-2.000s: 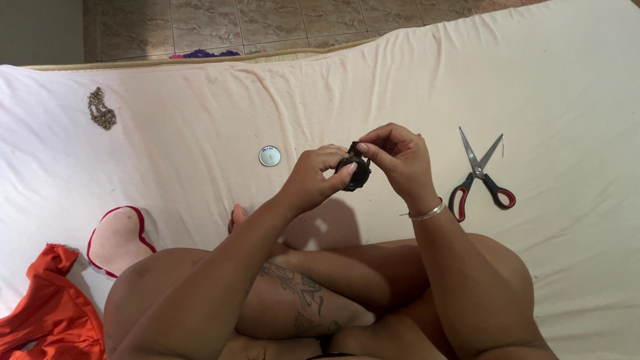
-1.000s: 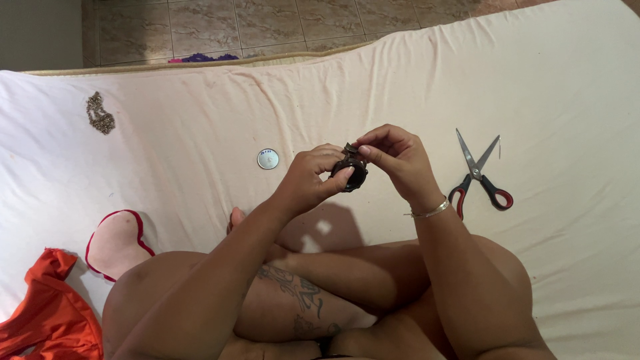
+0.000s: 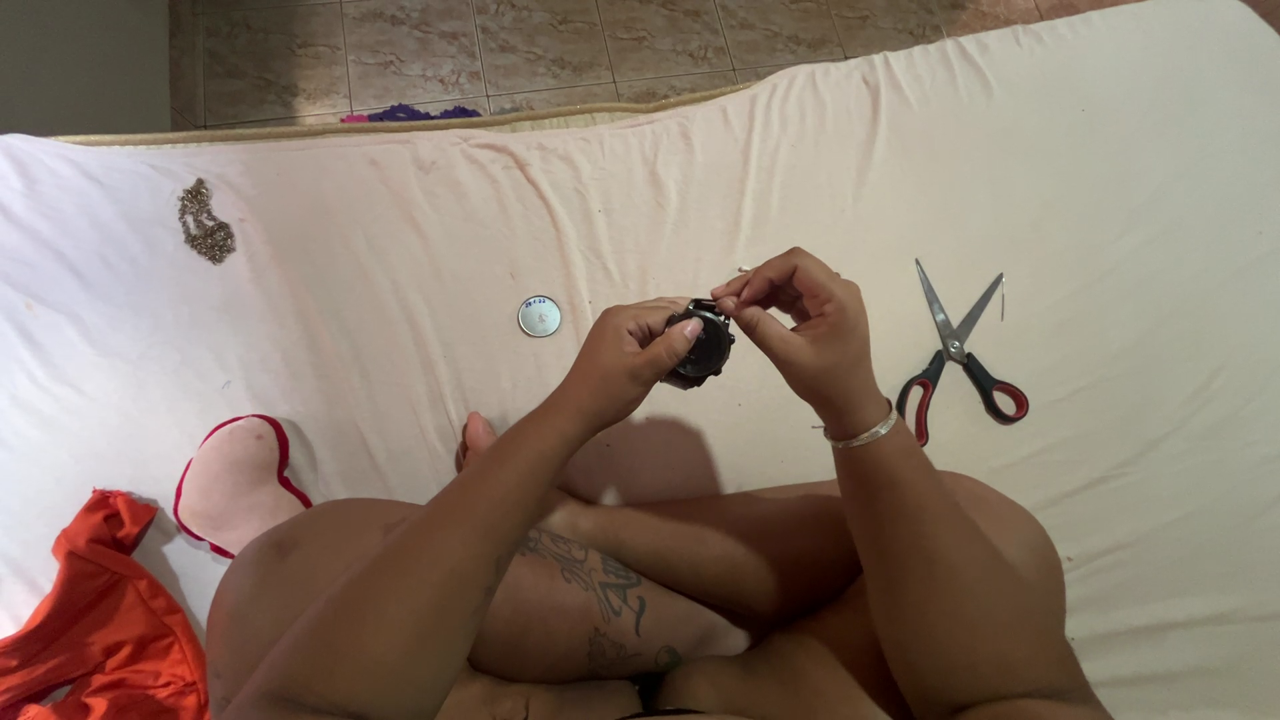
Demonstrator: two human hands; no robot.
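A dark wristwatch case (image 3: 708,345) is held above the bed by my left hand (image 3: 635,350), its thumb lying across the dial side. My right hand (image 3: 800,320) pinches at the top end of the watch, by the strap lugs; whether its fingertips grip a small part there cannot be told. A small pale tip shows just above the right fingers. To the left of the watch, a round metal disc (image 3: 540,316) with writing on it lies on the sheet.
Scissors (image 3: 955,350) with black and red handles lie spread on the right, a thin needle-like piece (image 3: 1003,298) by one tip. A metal chain (image 3: 207,225) is at the upper left. A heart-shaped pink cushion (image 3: 240,480) and orange cloth (image 3: 110,620) lie at the lower left.
Both hands stay at the watch, with the right fingers shifting slightly at its top end. The watch has turned a little. Nothing else has plainly moved.
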